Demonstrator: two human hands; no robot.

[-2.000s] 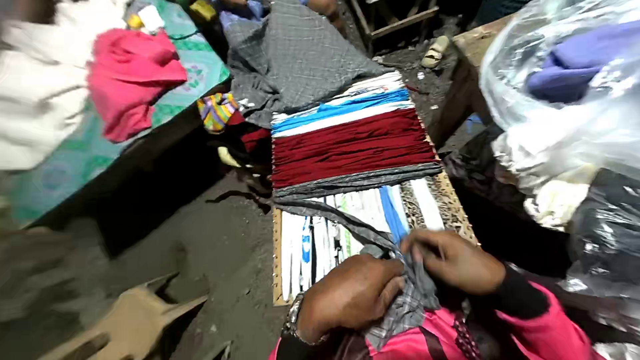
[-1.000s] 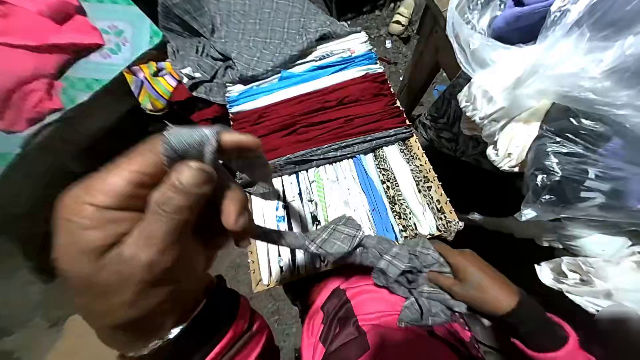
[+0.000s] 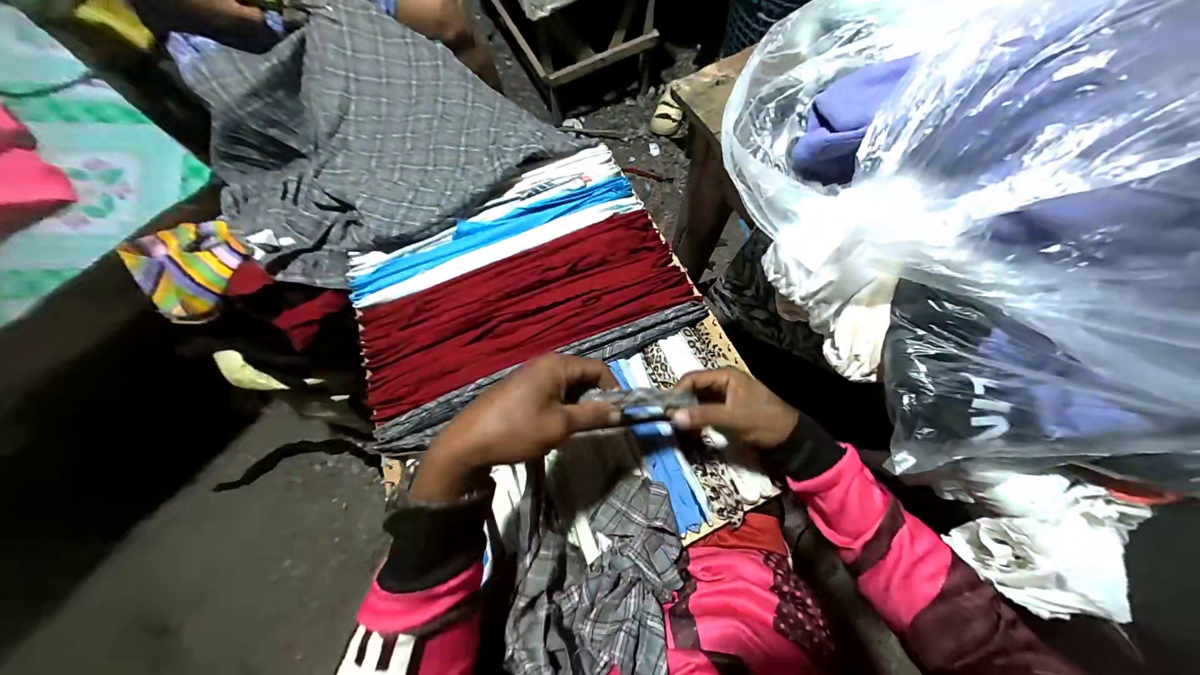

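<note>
My left hand [image 3: 530,412] and my right hand [image 3: 736,408] pinch a short stretch of grey plaid fabric strip [image 3: 637,401] between them, above the lower part of a board. The rest of that plaid cloth [image 3: 600,581] hangs crumpled over my lap. Across the board run dark red fabric strips [image 3: 525,305], with blue and white strips [image 3: 497,234] beyond them and a grey strip [image 3: 441,412] on the near side. Blue strips [image 3: 670,469], white ones and leopard-print ones [image 3: 708,469] run lengthwise below. The board's edge [image 3: 722,342] is lined with small pegs or nails.
A large grey plaid cloth [image 3: 375,131] covers the board's far end, with another person's arm behind it. A clear plastic bag [image 3: 984,216] of cloth stands at right, by a wooden table [image 3: 717,89]. A green-and-white patterned surface [image 3: 103,169] is at left; a striped cloth [image 3: 187,272] lies nearby.
My left hand, raised at the left with the strip a second ago, is now over the board close to my right hand. My right hand has come up from the crumpled cloth to the strip.
</note>
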